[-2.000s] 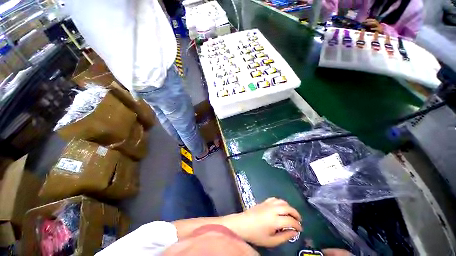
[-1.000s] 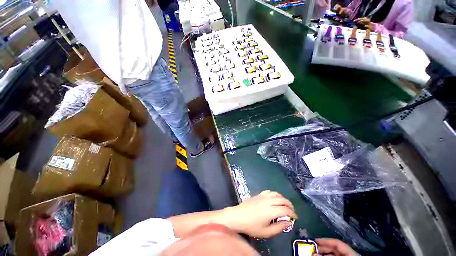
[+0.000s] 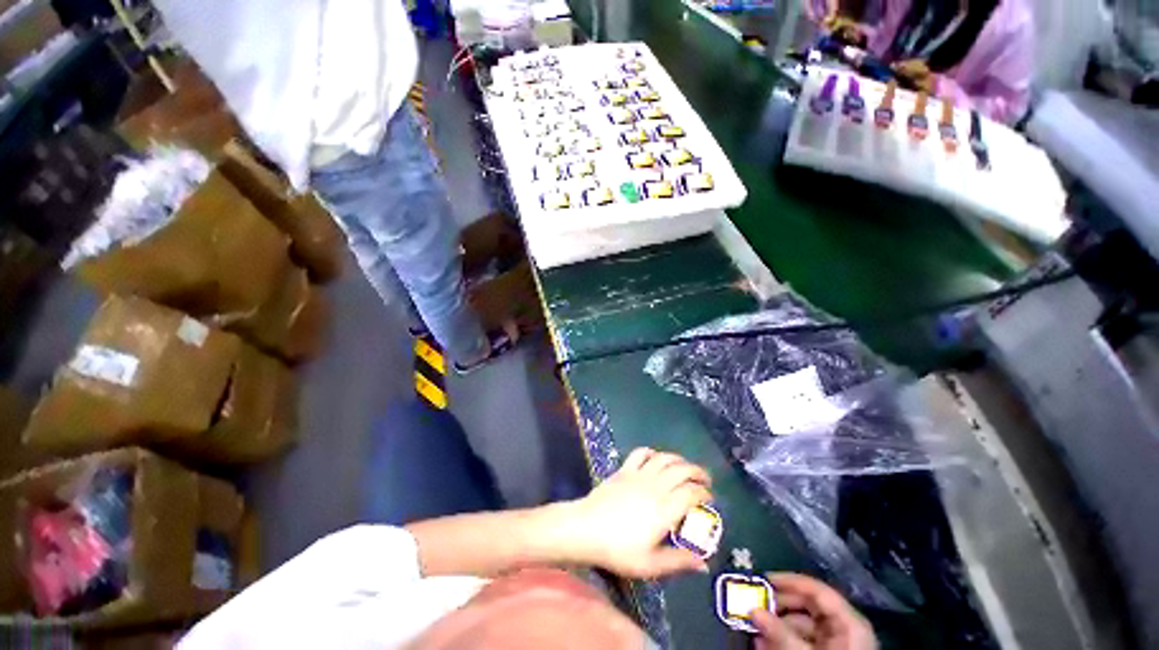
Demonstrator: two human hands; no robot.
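Observation:
My left hand (image 3: 642,510) reaches in from the lower left and holds a watch case (image 3: 697,531) with a pale rim at its fingertips. My right hand (image 3: 813,615), partly cut off by the lower edge, grips a second watch case (image 3: 728,617) by its right side. A yellow-edged battery (image 3: 750,597) lies inside this second case, with a fingertip on it. A tiny pale cross-shaped piece (image 3: 742,559) lies between the two cases.
A white parts tray (image 3: 623,239) with rows of yellow-and-black units stands farther up the green bench (image 3: 636,298). A clear plastic bag (image 3: 826,444) with dark contents lies at the right. A person (image 3: 381,191) stands beyond the bench's left edge, near cartons (image 3: 146,381).
The view has shifted. The second case and more of my right hand have come into view at the bottom. The case in my left hand now shows more fully, its inner side visible.

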